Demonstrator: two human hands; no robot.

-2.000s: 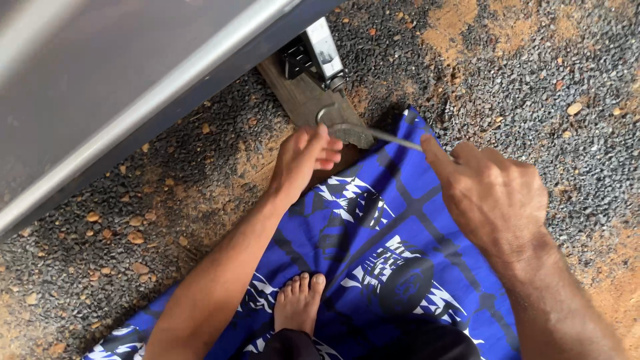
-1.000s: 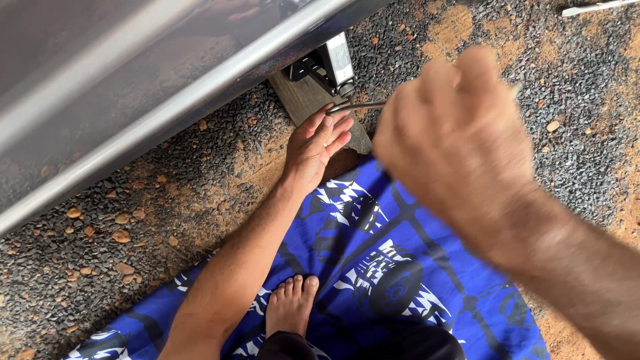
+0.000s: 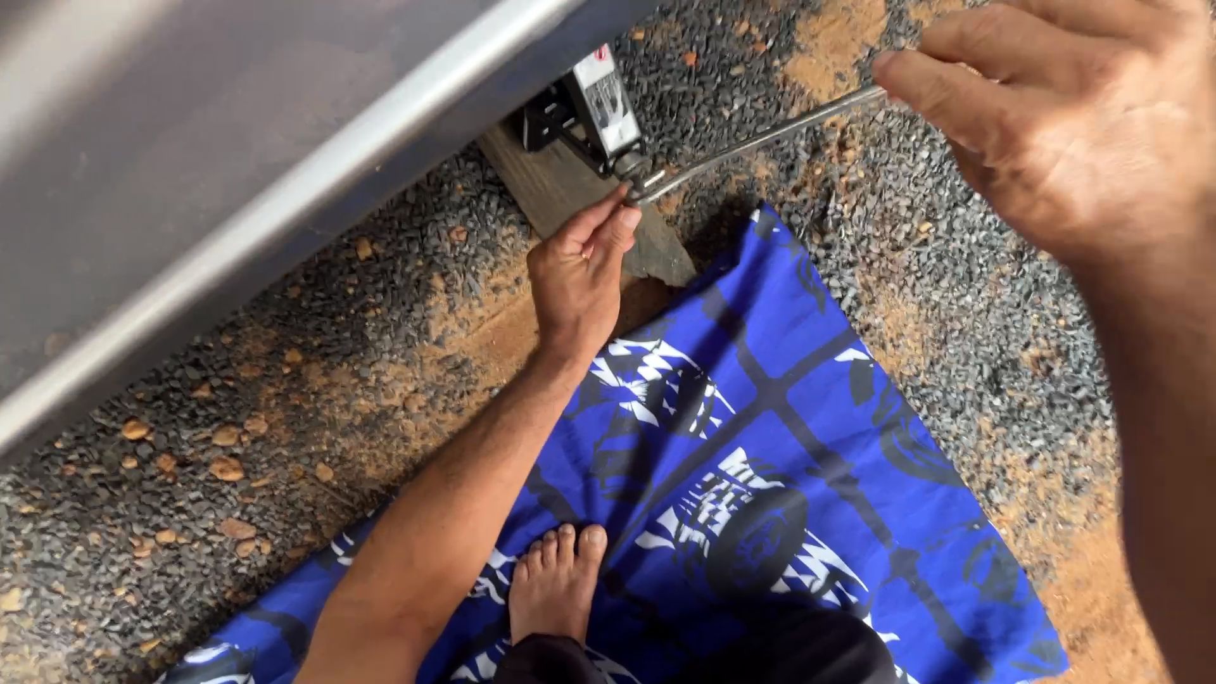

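A scissor jack (image 3: 608, 114) with a white label stands on a wooden board (image 3: 560, 190) beneath the edge of a grey vehicle body. At the jack's near end, my left hand (image 3: 584, 256) pinches the hooked end of a bent metal crank rod (image 3: 779, 128) between thumb and fingertips. The rod runs up and right to my right hand (image 3: 1073, 114), whose fingers are closed around its far end. A blue printed cloth (image 3: 779, 399) lies on the ground below the board.
The vehicle's lower side panel (image 3: 237, 190) fills the upper left. Dark gravel (image 3: 380, 285) with sandy patches and small stones surrounds the cloth. My bare foot (image 3: 558, 579) rests on the cloth.
My right hand has moved up and to the right with the rod. My left hand, lower and apart from the jack's end two seconds ago, is now at the rod's end beside the jack.
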